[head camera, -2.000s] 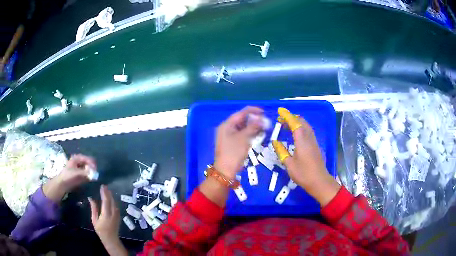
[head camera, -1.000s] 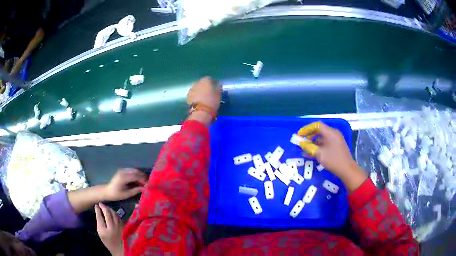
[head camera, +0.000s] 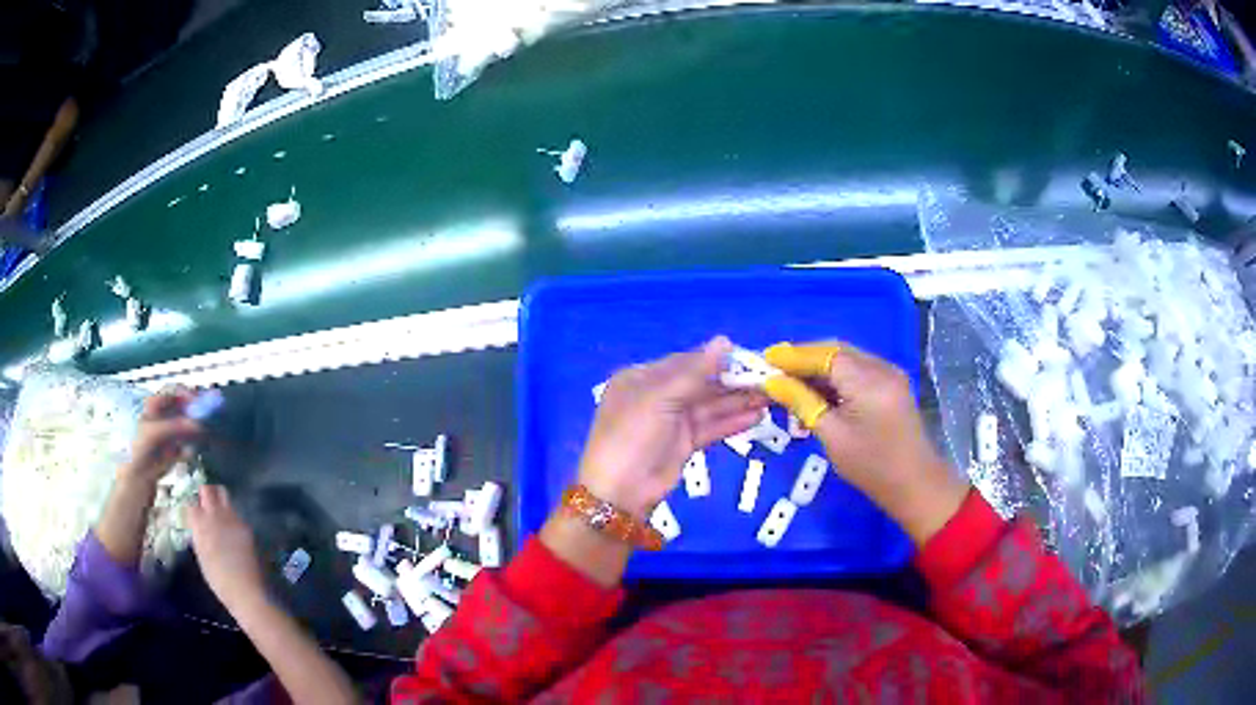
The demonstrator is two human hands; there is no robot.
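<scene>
My left hand [head camera: 658,430] and my right hand [head camera: 871,420] meet above the blue tray [head camera: 716,306]. Between their fingertips is a small white part [head camera: 745,368], partly hidden by the fingers. My right thumb and forefinger wear yellow finger cots and grip its right end. My left fingertips are at its left end. Whether the part is one piece or two cannot be told. White plates with two dark dots [head camera: 777,521] lie loose in the tray below my hands.
A pile of stemmed parts [head camera: 420,565] lies left of the tray. An open bag of white pieces [head camera: 1143,358] is at right. A neighbour's purple-sleeved arms [head camera: 117,579] work by another bag [head camera: 55,455]. The green belt [head camera: 716,138] carries scattered stemmed parts [head camera: 572,160].
My left hand has come back from the belt to the tray and met my right hand at the white part. Belt parts have shifted left. The neighbour's hands have moved left.
</scene>
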